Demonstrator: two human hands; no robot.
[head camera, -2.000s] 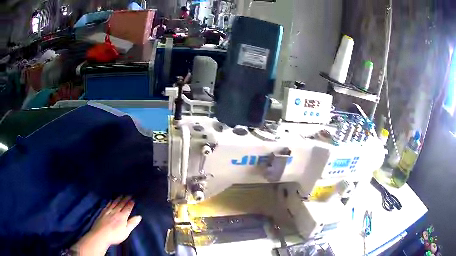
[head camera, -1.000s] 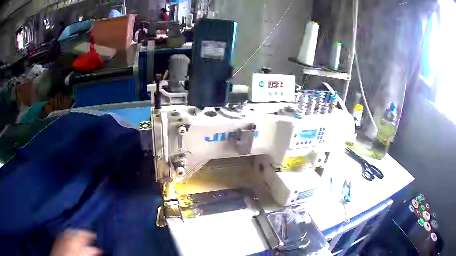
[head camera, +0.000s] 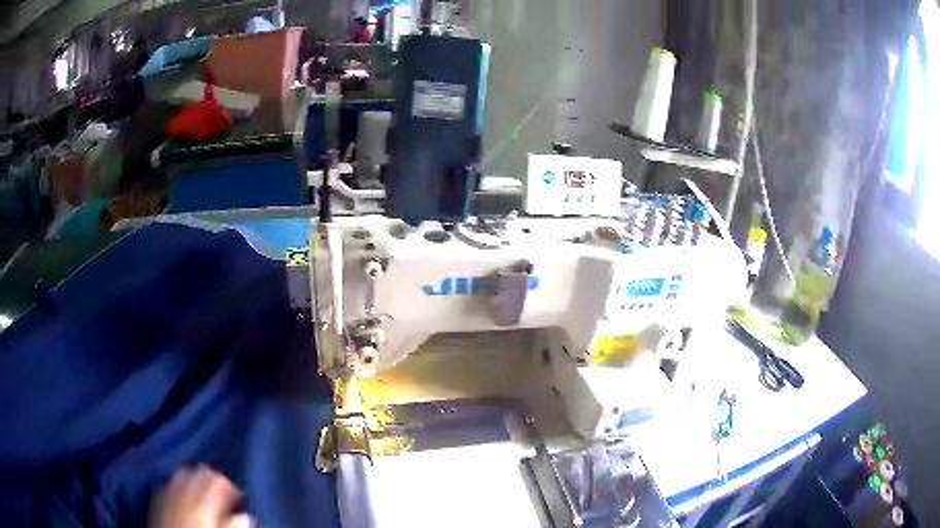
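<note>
A large navy fabric piece (head camera: 155, 340) lies heaped left of the needle, with a pale edge band (head camera: 258, 245) along its far right edge. My left hand (head camera: 198, 499) is at the bottom edge on the fabric, blurred and cut off; its fingers are hard to make out. The white sewing machine (head camera: 464, 284) stands to the right of the fabric. Its presser foot area (head camera: 348, 428) is lit yellow, beside the fabric's right side. My right hand is not in view.
Black shears (head camera: 775, 369) and blue-handled snips (head camera: 725, 415) lie on the table's right. A bottle of yellow liquid (head camera: 809, 294) and thread cones (head camera: 656, 95) stand behind. A crate of thread spools (head camera: 876, 469) is at lower right. A dark upright slab (head camera: 437, 129) rises behind the machine head.
The view has swung, so the machine sits further left and higher than two seconds ago. My left hand has moved down to the bottom edge, then slightly right, and the fabric's folds have shifted.
</note>
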